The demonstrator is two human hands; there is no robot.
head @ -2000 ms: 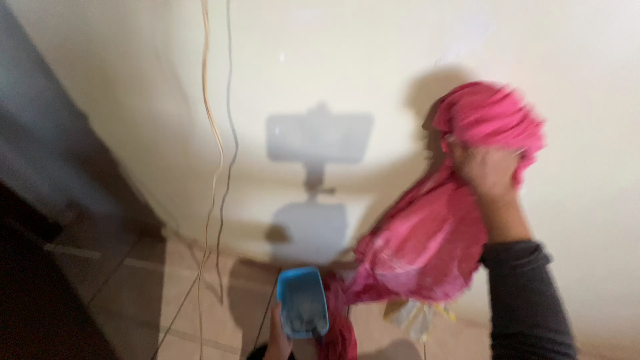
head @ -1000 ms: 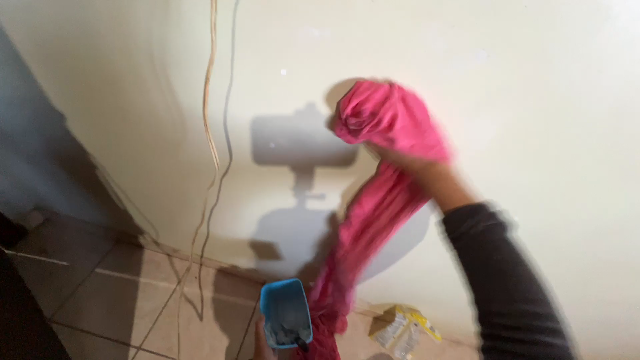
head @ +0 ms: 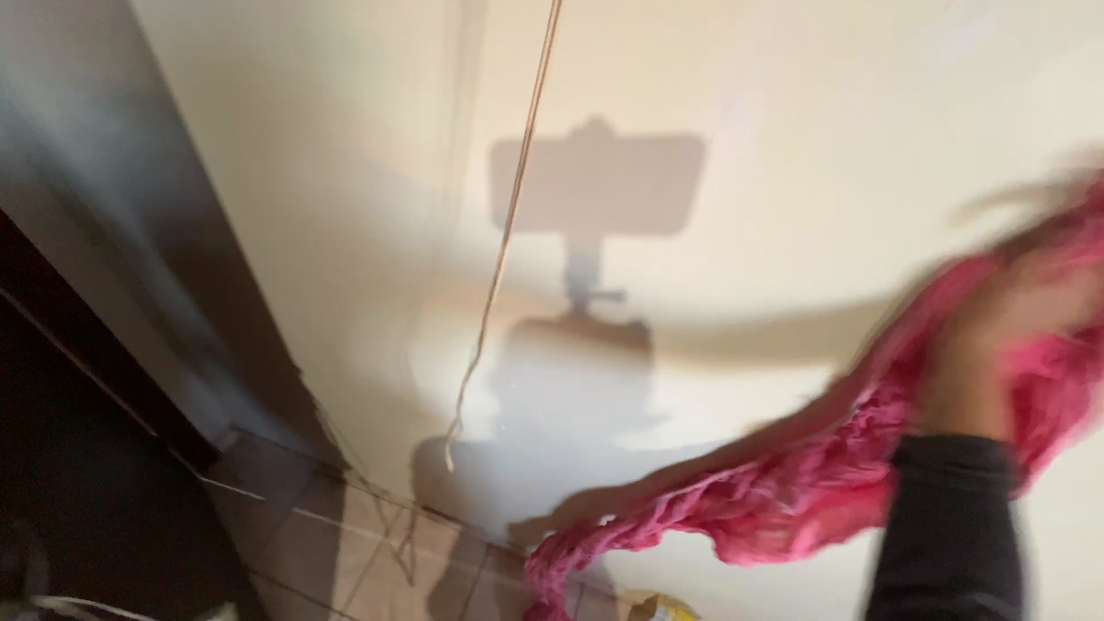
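A long pink cloth (head: 802, 492) stretches from the lower middle of the head view up to the right edge, in front of a cream wall (head: 776, 103). My right hand (head: 1009, 328), blurred, is shut on the cloth near the right edge, close to the wall, with a dark sleeve below it. Part of the bunched cloth runs out of the frame at the right. The cloth's narrow lower end hangs at the bottom edge. My left hand is out of view, and so is the blue container.
A thin cord (head: 517, 181) hangs down in front of the wall. Tiled floor (head: 388, 552) meets the wall below. A yellow and clear packet (head: 664, 606) lies at the bottom edge. On the left is a dark frame or doorway edge (head: 198, 241).
My right hand has moved right with the cloth, which now stretches out diagonally. My left hand and the blue container, in view earlier at the bottom, have left the frame.
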